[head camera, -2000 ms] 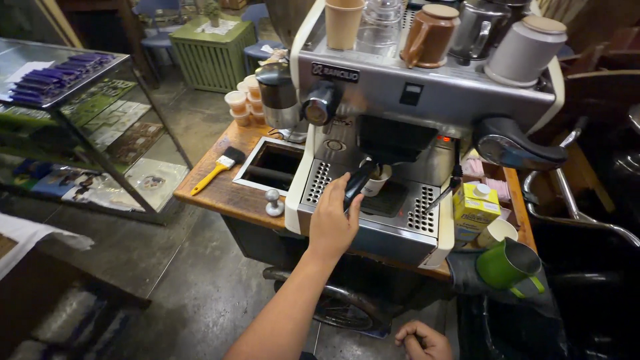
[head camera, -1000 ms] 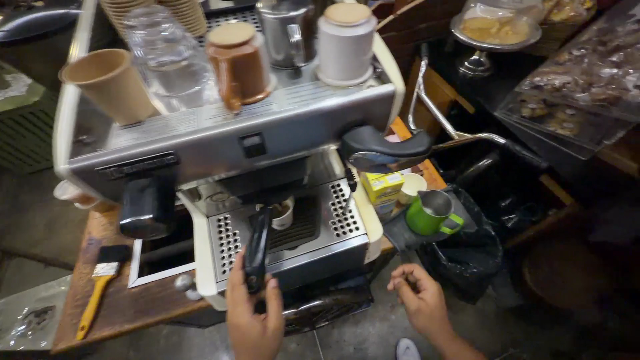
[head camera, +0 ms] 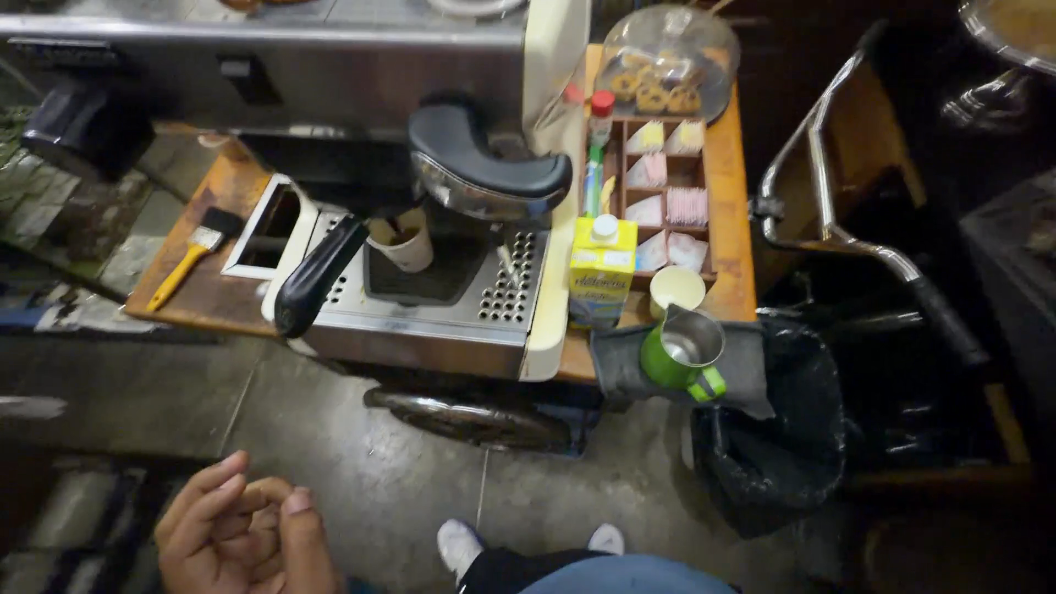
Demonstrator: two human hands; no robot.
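Observation:
My left hand [head camera: 247, 528] is at the lower left over the floor, fingers curled and apart, holding nothing. My right hand is out of the frame. Ahead stands an espresso machine [head camera: 429, 330] with a black-handled portafilter [head camera: 322, 276] locked in on its left. Under it a paper cup [head camera: 406, 247] sits on the drip tray, with something dark at its mouth. A steel steam wand [head camera: 507, 266] hangs over the tray's right side. To the machine's right are a yellow milk carton [head camera: 602, 272], a pale cup [head camera: 676, 290] and a green milk pitcher [head camera: 683, 351] on a dark cloth [head camera: 742, 371].
A yellow-handled brush [head camera: 190, 260] lies left of the machine, beside a metal-framed opening [head camera: 268, 231]. At right are a wooden organizer of packets [head camera: 709, 177], cookies under a clear dome [head camera: 668, 62], a black bin bag [head camera: 767, 462] and a metal tube frame [head camera: 825, 165].
My left hand has let go of the portafilter handle and drawn back toward me. My right hand has left the view. The view has swung down and to the right.

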